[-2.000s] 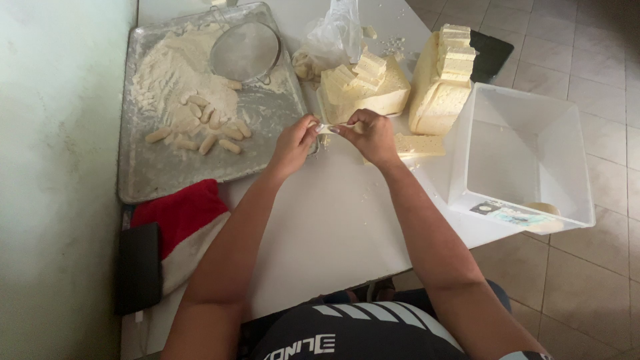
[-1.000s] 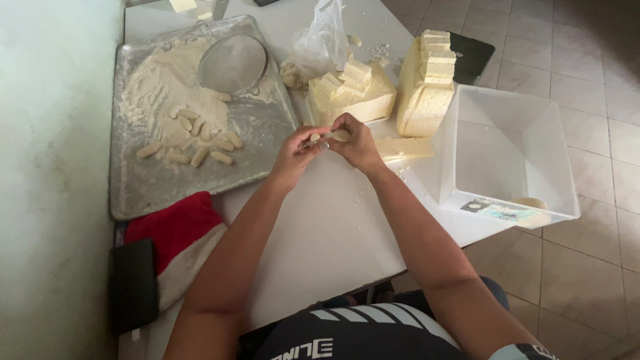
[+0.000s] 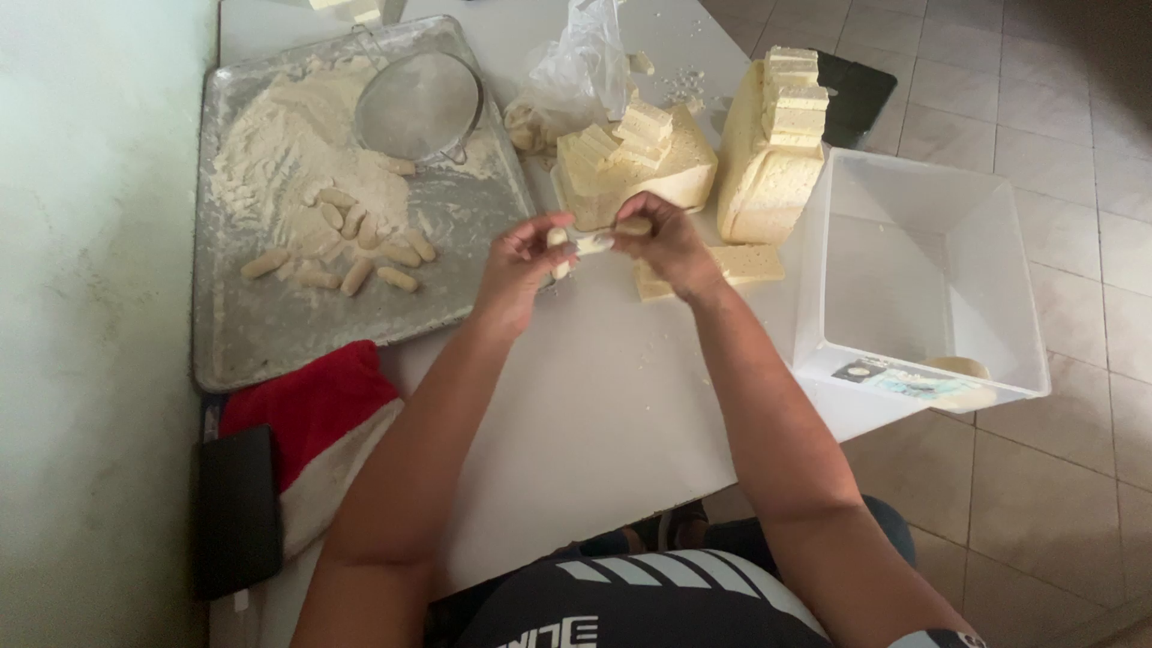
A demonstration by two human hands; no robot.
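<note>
Both my left hand [image 3: 531,265] and my right hand [image 3: 661,238] are raised over the table, in front of a cut block of cheese [image 3: 630,184]. A small cheese stick with a pale strip of dough [image 3: 589,243] stretches between my fingertips; my left fingers pinch one end. My right fingers grip the other end, where a rounded piece of dough shows. To the left, several short dough-covered sticks [image 3: 357,276] lie in flour [image 3: 297,180] on a metal baking tray [image 3: 432,310]. A flat slab of cheese [image 3: 751,263] lies beside my right wrist.
A round sieve [image 3: 418,106] rests on the tray. Behind the cheese is a clear plastic bag [image 3: 585,67]. A taller cheese block [image 3: 765,180] with cut sticks stands beside a clear plastic bin [image 3: 909,261]. A red and white cloth [image 3: 306,405] and a black device [image 3: 237,513] lie at the lower left.
My hands have moved slightly apart, and the pale strip between them shows more plainly. The tray and cheese blocks have stayed in place.
</note>
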